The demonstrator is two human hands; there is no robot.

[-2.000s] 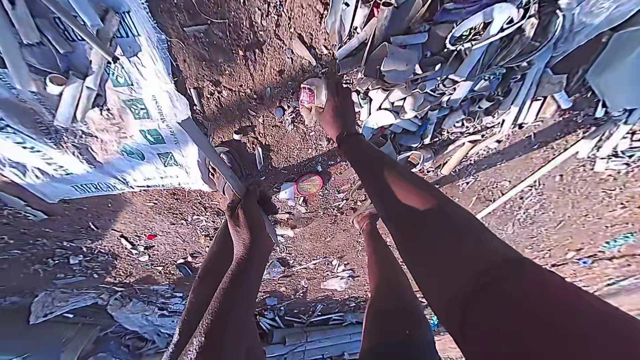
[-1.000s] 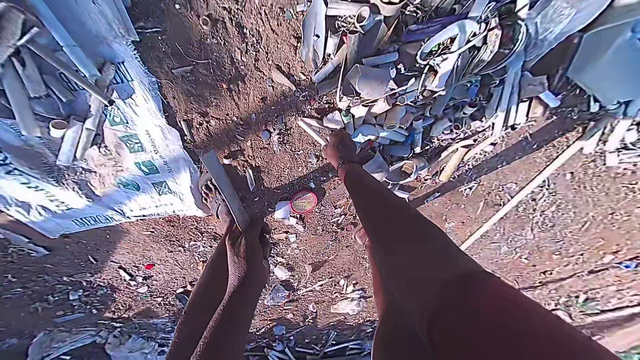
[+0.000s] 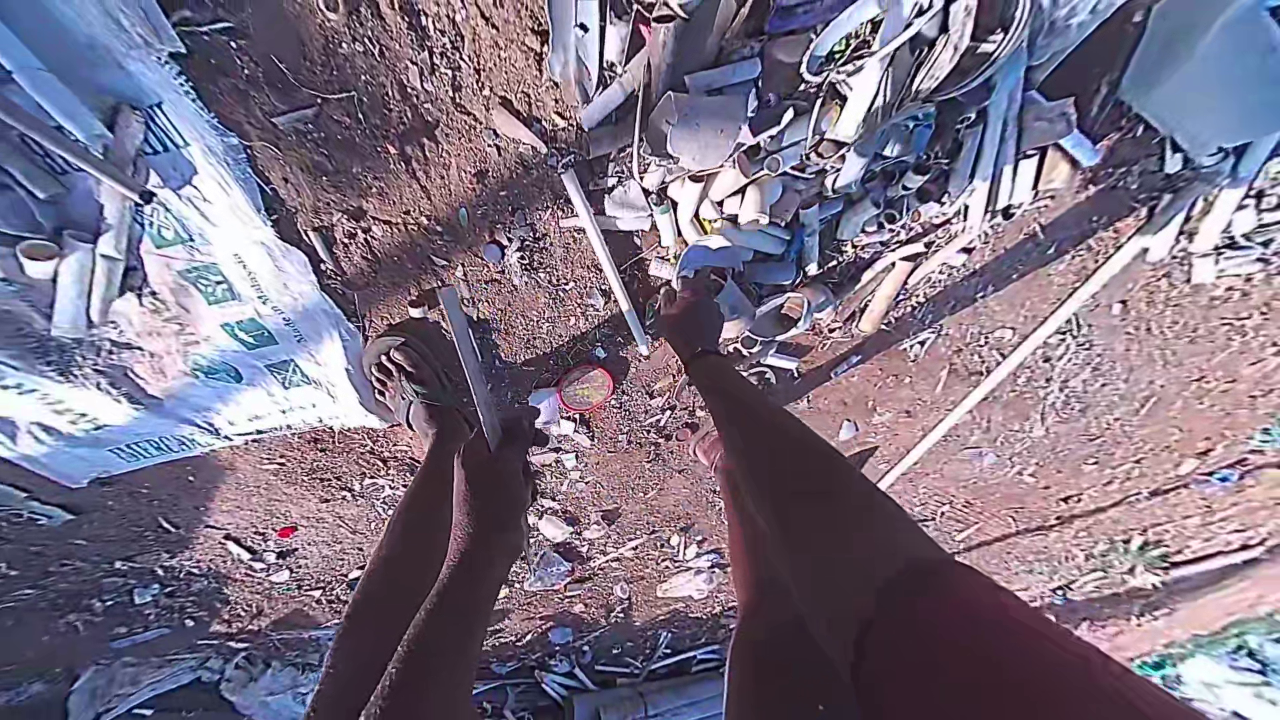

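Note:
My left hand (image 3: 503, 455) is closed around the lower end of a flat grey strip (image 3: 468, 365) that points up and away over the dirt. My right hand (image 3: 692, 315) reaches to the near edge of a heap of plastic pipe pieces (image 3: 765, 190). Its fingers are at a pale curved pipe piece (image 3: 712, 257); whether they grip it is not clear. Left of that hand a thin white pipe (image 3: 605, 260) lies on the ground. Between the hands, a round red-rimmed object (image 3: 585, 388) rests on the dirt.
A white woven sack (image 3: 240, 350) with printing lies at the left, with pipes (image 3: 72, 285) on it. My foot in a sandal (image 3: 405, 375) stands beside it. A long pale pole (image 3: 1030, 345) crosses the ground at the right. Scraps and pipes lie at the bottom edge.
Two seconds ago my right hand held a pale object with a red mark, which is no longer in it. That hand has since moved nearer to me, beside the heap. My left hand still holds the strip.

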